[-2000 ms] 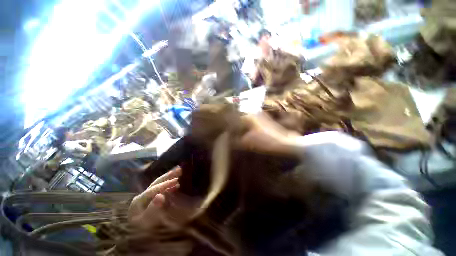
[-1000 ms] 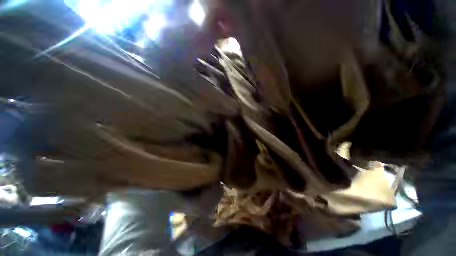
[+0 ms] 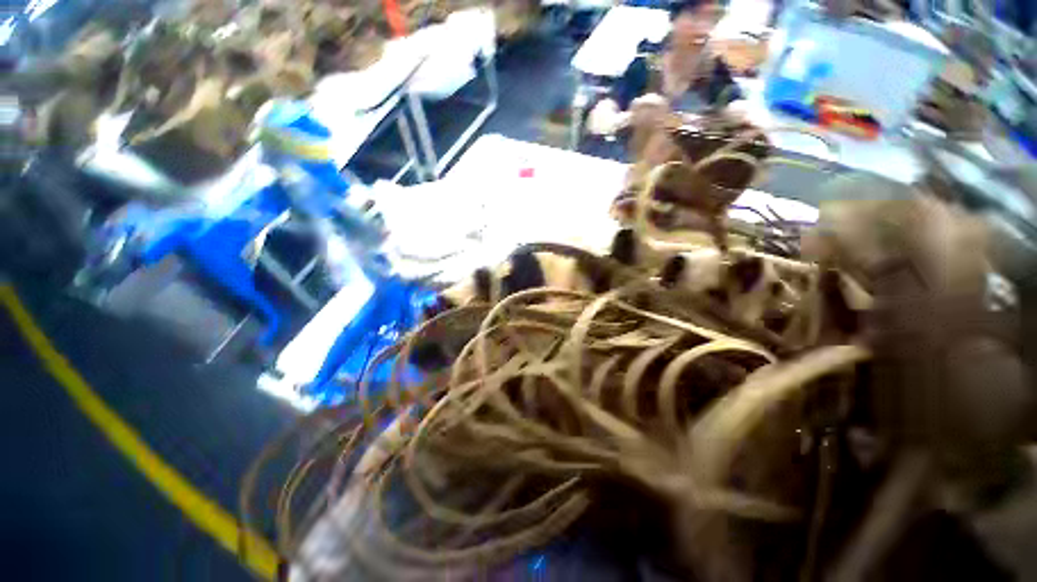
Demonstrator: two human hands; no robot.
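A big bundle of brown bags with many long looped straps (image 3: 534, 387) fills the lower middle and right, close in front of me. The straps fan out to the left, over a pale patch at the bottom left that may be my sleeve. Dark bag openings show among the loops. A blurred brown mass (image 3: 955, 330) stands at the right; I cannot tell whether it is bag or hand. I cannot make out my left hand or my right hand; the bundle may hide them.
A person (image 3: 682, 80) stands behind the bundle at a white table (image 3: 500, 182). Bright blue material (image 3: 227, 244) lies or hangs at the left. Brown items (image 3: 205, 68) are heaped at the upper left. A yellow line (image 3: 137, 449) crosses the dark floor. A pale blue bin (image 3: 847, 74) is at the upper right.
The view has swung to show the floor, white tables and another person. The bags close to my face have given way to a fanned bundle of straps. My hands, seen two seconds ago, no longer show clearly.
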